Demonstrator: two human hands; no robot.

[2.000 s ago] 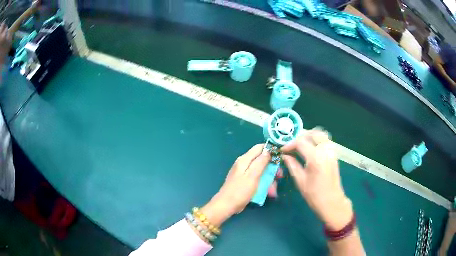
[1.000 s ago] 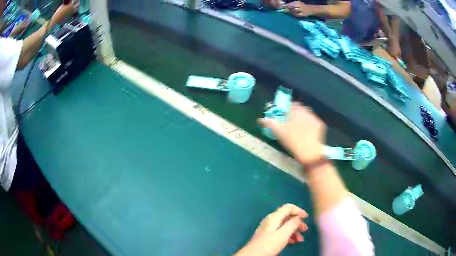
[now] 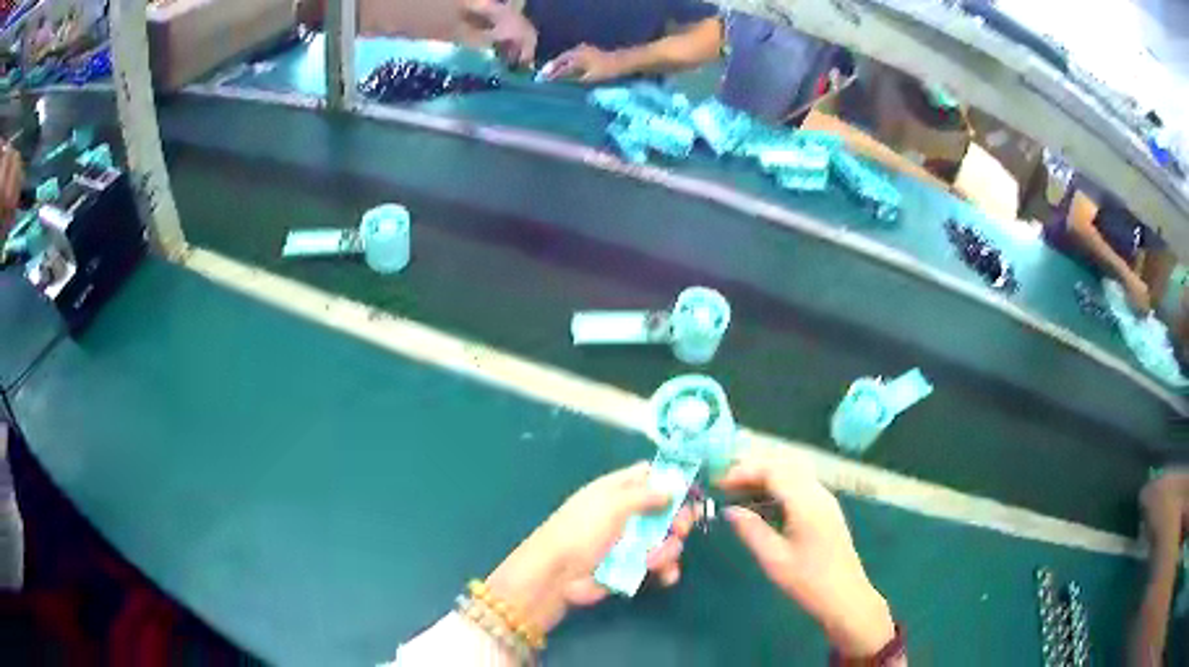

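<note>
A turquoise fan body (image 3: 694, 414) is held above the green bench, its round head up and its flat handle slanting down to the left. My left hand (image 3: 587, 537) is closed around the handle. My right hand (image 3: 802, 547) is just right of the fan, its thumb and fingers near a small dark and silver piece (image 3: 705, 508) beside the handle, likely the circuit board with wires. Whether my right fingers grip it cannot be made out.
Fan bodies lie on the dark belt at left (image 3: 386, 239), centre (image 3: 700, 325) and right (image 3: 861, 414). A pale edge strip (image 3: 509, 370) separates bench and belt. A black box (image 3: 94, 248) stands far left; small parts (image 3: 1063, 619) lie in rows lower right. People's hands work across the belt.
My right hand has come back from the belt to the bench side. My left hand now holds a fan body, which was on the belt under my right hand. The view has shifted.
</note>
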